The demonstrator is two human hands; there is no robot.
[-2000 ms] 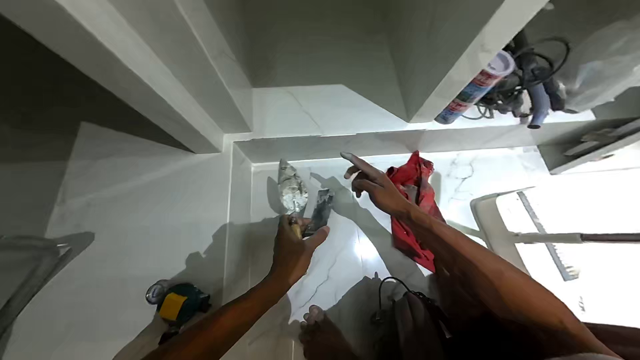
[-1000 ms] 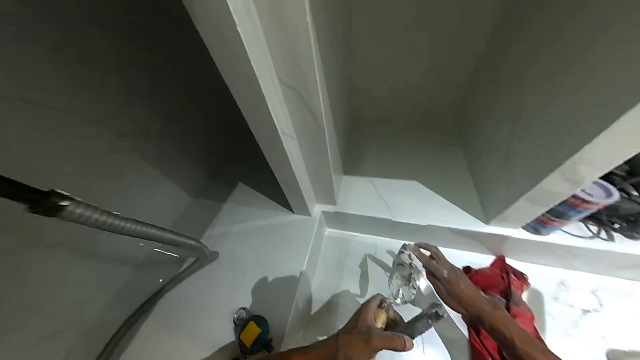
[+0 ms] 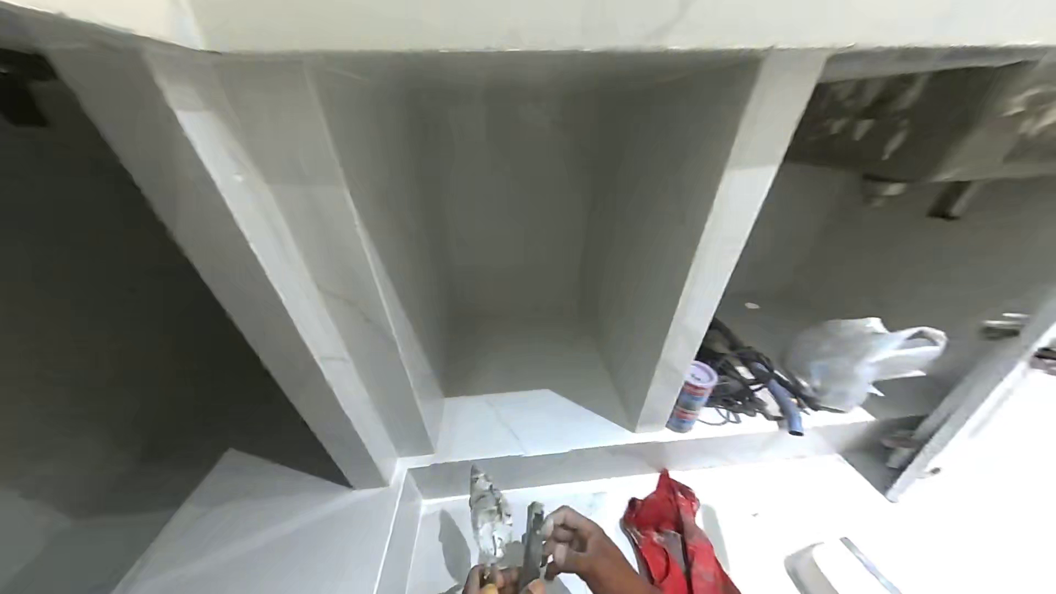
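At the bottom of the view, my left hand (image 3: 502, 579) holds a trowel with a yellowish handle, its blade (image 3: 490, 513) pointing up and smeared with whitish paste. The same hand holds a narrow, flat grey tool (image 3: 533, 544) upright, just right of the blade. My right hand (image 3: 577, 546) is at the right edge of this grey tool with curled fingers; whether it grips the tool cannot be told. To its right, a crumpled red bag or cloth (image 3: 678, 536) lies on the pale floor. The lower part of my left hand is cut off by the frame.
Stone-like upright panels (image 3: 718, 239) divide open compartments under a pale counter edge (image 3: 528, 26). In the right compartment are a printed can (image 3: 691, 398), tangled dark cables (image 3: 737, 375) and a white plastic bag (image 3: 850, 359). A low ledge (image 3: 577, 462) runs before them. A white object (image 3: 837, 568) lies lower right.
The view has swung up toward the compartments. My right hand was beside the trowel blade one second ago and is now beside the flat grey tool. My left hand keeps both tools.
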